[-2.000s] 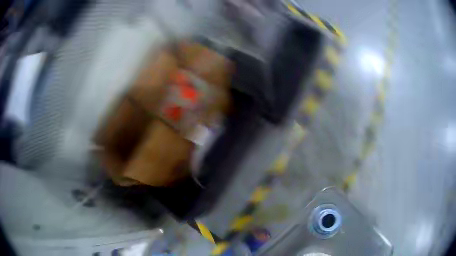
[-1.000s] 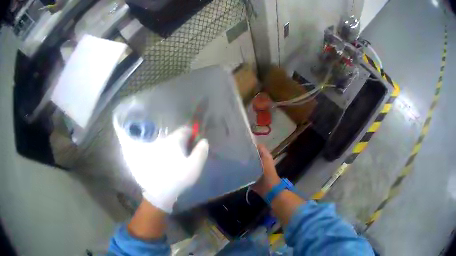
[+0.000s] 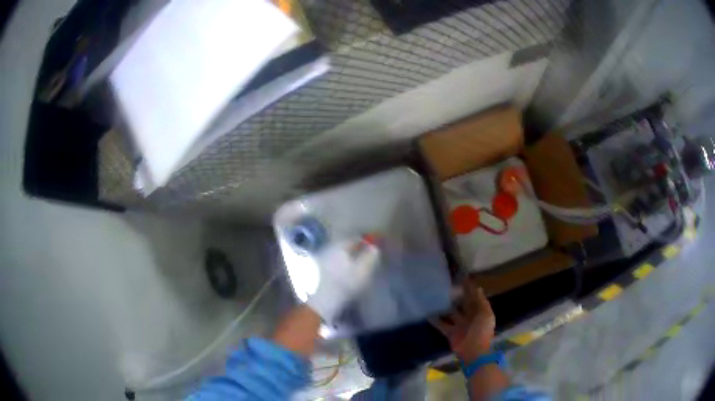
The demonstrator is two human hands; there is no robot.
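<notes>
A large metal can point(image 3: 400, 207) with a silver top is in front of me. A bluish round spout point(image 3: 306, 235) is near its left corner. My left hand point(image 3: 345, 274), in a white glove, is closed around the red handle point(image 3: 368, 241) on the top; glare and blur hide part of the fingers. My right hand point(image 3: 470, 321), bare, is at the can's lower right corner, its fingertips against the side and partly hidden.
Right of the can, an open cardboard box point(image 3: 470, 145) holds another can point(image 3: 502, 251) with orange-red caps and a clear hose. White sheets point(image 3: 196, 78) lie at upper left beside wire mesh point(image 3: 376, 74). A machine point(image 3: 643, 176) stands at right. A dark round object point(image 3: 221, 272) is on the left.
The held can now appears further right, beside the box, and both hands have moved with it. The box and its caps show more fully. Two seconds ago no hand clearly showed.
</notes>
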